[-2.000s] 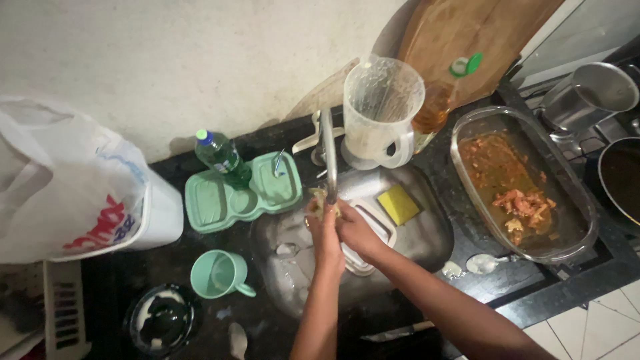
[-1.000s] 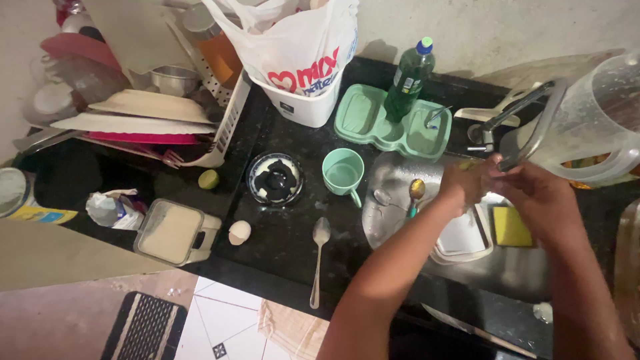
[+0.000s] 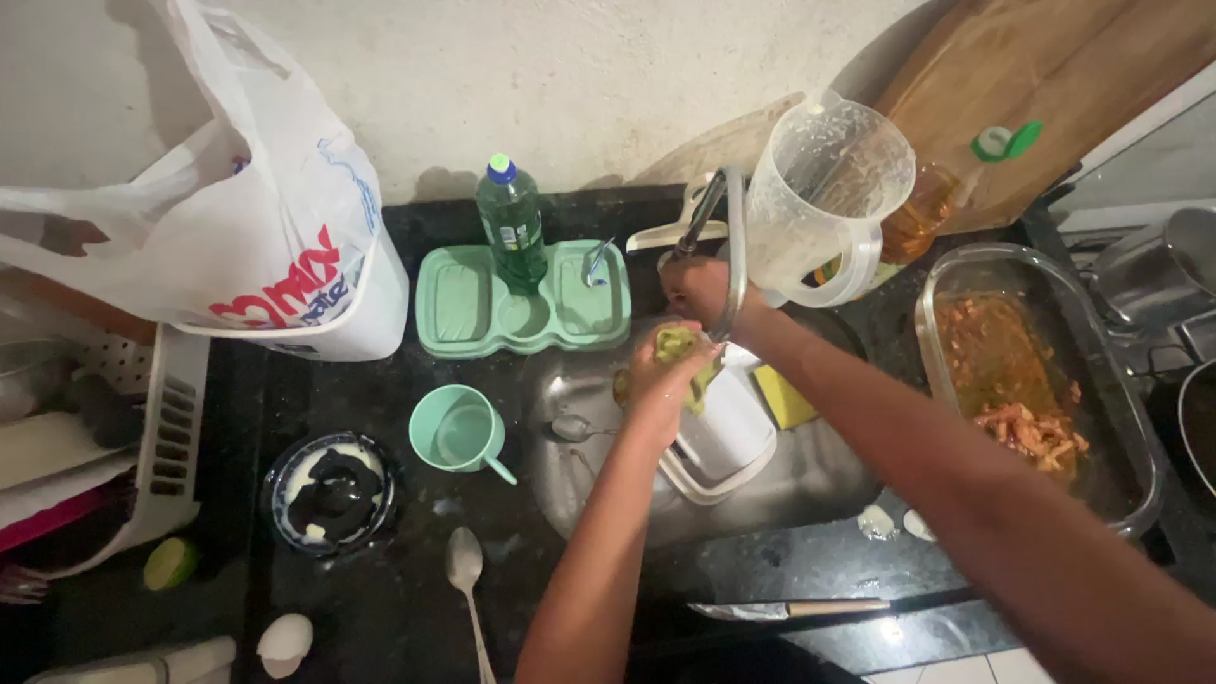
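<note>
My left hand (image 3: pixel 665 375) holds a crumpled yellow-green item (image 3: pixel 686 359), too hidden to name surely, below the curved metal faucet (image 3: pixel 737 247). My right hand (image 3: pixel 701 287) is behind the spout, at the faucet's base; its fingers are mostly hidden, so its grip is unclear. Under my hands, the steel sink (image 3: pixel 817 484) holds a white plastic container (image 3: pixel 727 418), a yellow sponge (image 3: pixel 787 397) and a metal spoon (image 3: pixel 573 427). A green dish-soap bottle (image 3: pixel 511 228) stands on a green soap-and-sponge holder (image 3: pixel 456 299) at the sink's back left.
Left of the sink are a green cup (image 3: pixel 458 427), a dark glass dish (image 3: pixel 332 494), a spoon (image 3: pixel 465 560), an eggshell (image 3: pixel 285 644) and a bagged white bin (image 3: pixel 380 304). A blender jar (image 3: pixel 826 180), a glass baking dish (image 3: pixel 1135 427) and a knife (image 3: pixel 788 610) lie right and front.
My hands were close together at the faucet; now they are apart, the right one at the faucet's base and the left one lower with the yellow-green item. The view swung left, then back right.
</note>
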